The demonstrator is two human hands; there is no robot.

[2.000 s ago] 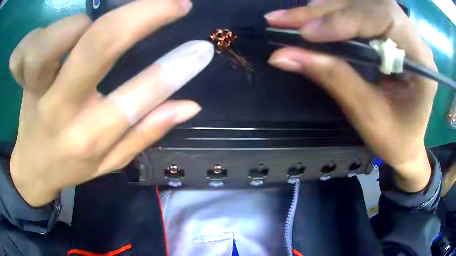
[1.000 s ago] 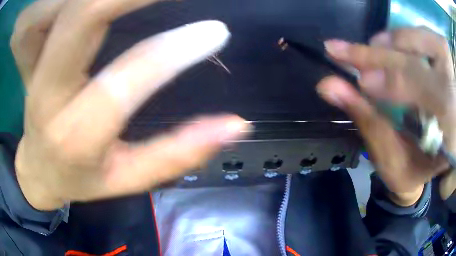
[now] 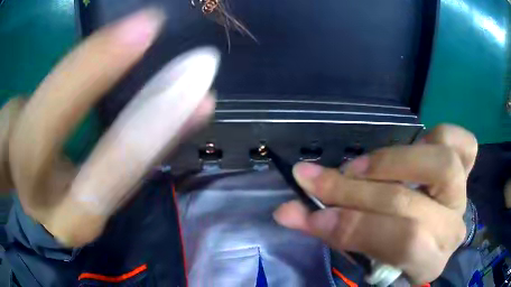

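Observation:
My right hand point(image 3: 381, 207) holds dark tweezers point(image 3: 288, 178) with a whitish band near the rear. The tips are at a coil seat in the fixture bar point(image 3: 235, 133), where a copper coil point(image 3: 262, 149) shows. Another copper coil point(image 3: 210, 147) sits in the seat to its left. Two seats to the right show no copper. My left hand point(image 3: 106, 129) is blurred, fingers apart, with a whitish finger cot point(image 3: 162, 106) on the index finger; it hides the bar's left end. The coil pile point(image 3: 209, 7), cut off at the top edge, has hair-thin leads trailing from it.
The black tray point(image 3: 428, 56) lies behind the bar, its raised rim at the right. Pale edge lines of stacked fixture bars show behind the front bar. The green bench top point(image 3: 470, 73) is on both sides. My dark, orange-trimmed jacket is below the bar.
My right hand has moved down from over the tray, bringing the tweezers with the coil to the bar. My left hand has drawn back left and lower. The pile sits higher in the view.

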